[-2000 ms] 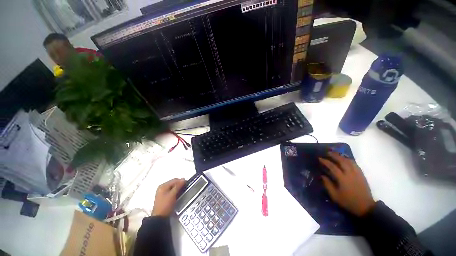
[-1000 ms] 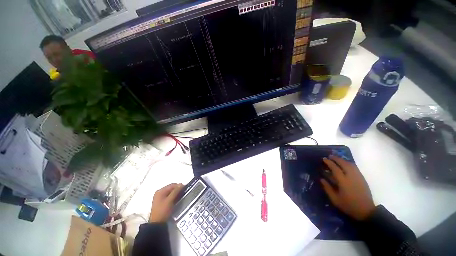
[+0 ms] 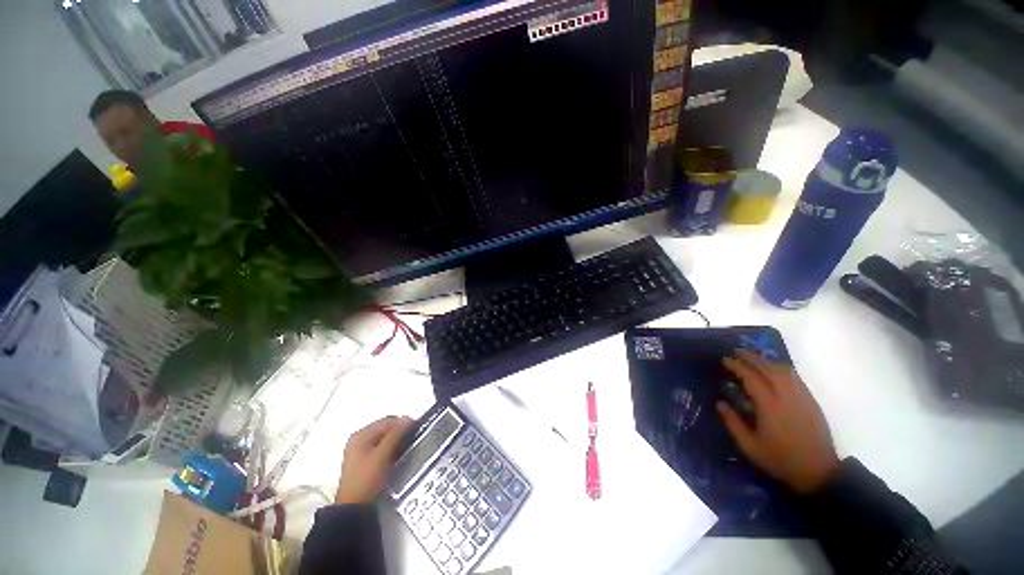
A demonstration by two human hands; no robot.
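My right hand point(image 3: 777, 421) rests over a small dark mouse point(image 3: 736, 395), mostly hidden under the fingers, on the black-blue mouse pad point(image 3: 685, 449). My left hand point(image 3: 371, 458) lies at the upper left edge of the silver-grey calculator point(image 3: 458, 494), fingers curled against it; the fingertips are partly hidden, so its hold is unclear. A red pen point(image 3: 592, 444) lies on white paper point(image 3: 629, 505) right of the calculator. The monitor point(image 3: 449, 135) shows a black drawing screen with thin pale lines. The black keyboard point(image 3: 561, 315) lies below it.
A blue flask point(image 3: 825, 219), dark blue tin point(image 3: 702, 193) and yellow roll point(image 3: 752, 198) stand right of the monitor. A black item in plastic point(image 3: 971, 331) lies far right. At left are a plant point(image 3: 219, 236), white basket point(image 3: 168, 416), blue item point(image 3: 210, 481), brown folder point(image 3: 202, 541) and cables. A person sits behind.
The pale lines on the monitor have shifted and changed pattern. The view has moved slightly. Both hands stay in about the same places.
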